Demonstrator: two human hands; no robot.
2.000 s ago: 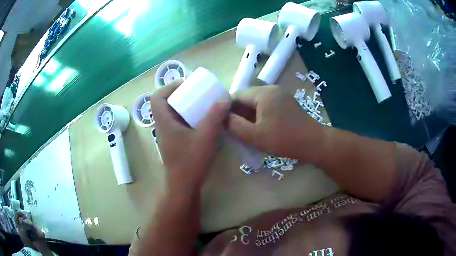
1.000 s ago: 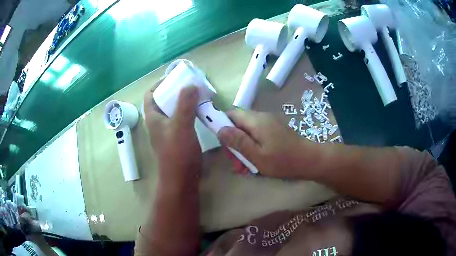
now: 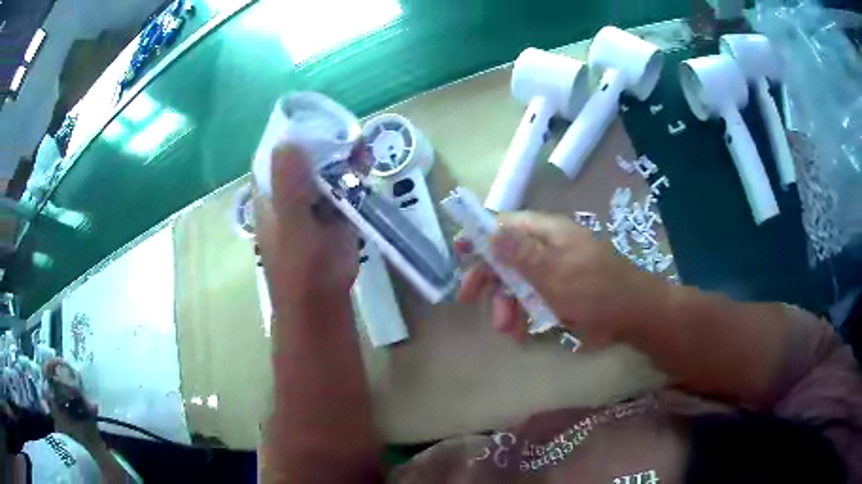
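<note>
My left hand [image 3: 307,222] holds a white handheld fan [image 3: 392,236] by its head. The handle points down to the right and is open, with a grey-dark cylinder inside. My right hand [image 3: 543,274] holds a long white handle cover [image 3: 506,265], inner side up, apart from the fan. A small white button piece [image 3: 570,341] shows by the cover's lower end. A pile of white button pieces [image 3: 635,227] lies on the brown board [image 3: 454,364], right of my right hand.
Fans lie behind and beside my left hand, one with its spoked head [image 3: 389,146] showing. More fans [image 3: 543,90] lie at the upper right. A clear plastic bag [image 3: 822,76] is far right. The green conveyor [image 3: 217,118] runs behind. Another person's hand [image 3: 66,383] shows lower left.
The handle cover has come off the fan and is now in my right hand. The fan has turned in my left hand, showing the open handle. The view has shifted left.
</note>
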